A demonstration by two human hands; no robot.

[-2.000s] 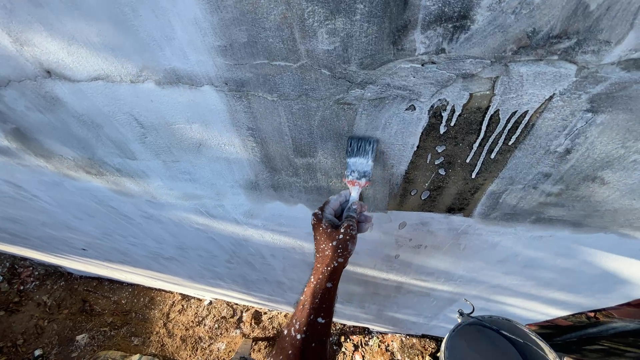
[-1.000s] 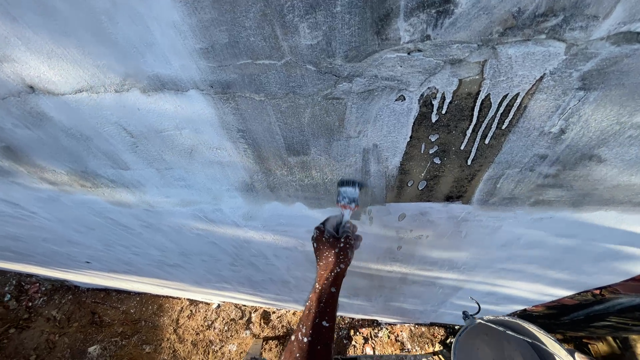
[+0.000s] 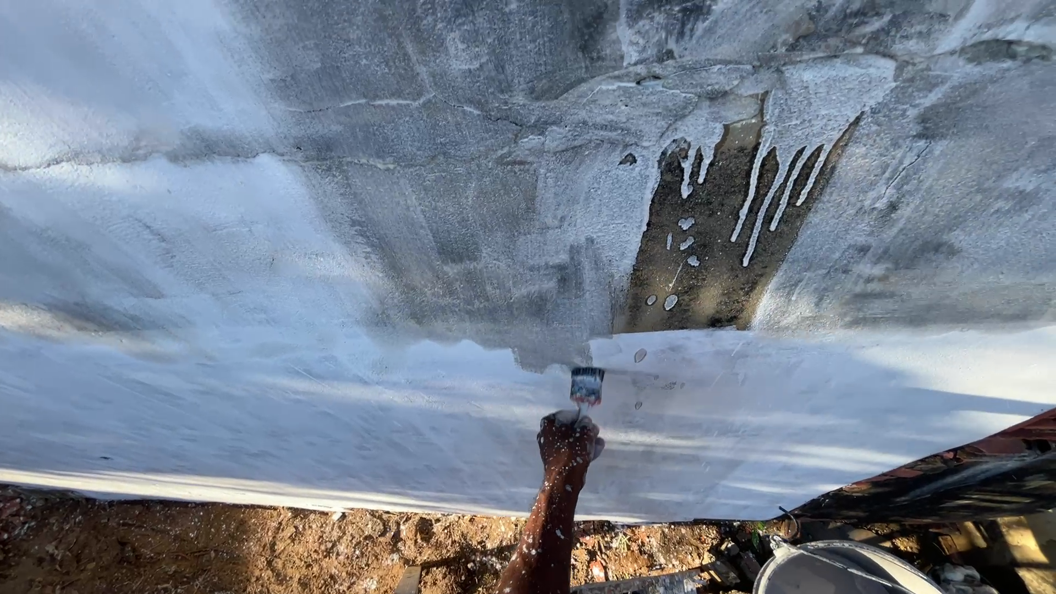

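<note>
My left hand [image 3: 569,441], speckled with white paint, grips the handle of a flat paintbrush [image 3: 586,385]. Its dark, paint-wetted bristles point up the picture and touch or nearly touch the white lower band [image 3: 330,412] of the wall, just below its border with the grey plaster [image 3: 462,231]. Up and to the right, a dark brown bare patch [image 3: 709,247] carries white drips and spots. A damp grey brush mark lies just above the bristles. My right hand is out of view.
A bucket [image 3: 841,569] with a metal hook stands at the lower right. Brown soil with small debris [image 3: 206,544] runs along the wall's foot. A dark reddish surface [image 3: 957,470] rises at the right edge. Cracks cross the upper wall.
My left hand has drawn the brush down the wall, from the grey plaster to the white band. A darker wet streak now shows where the brush passed.
</note>
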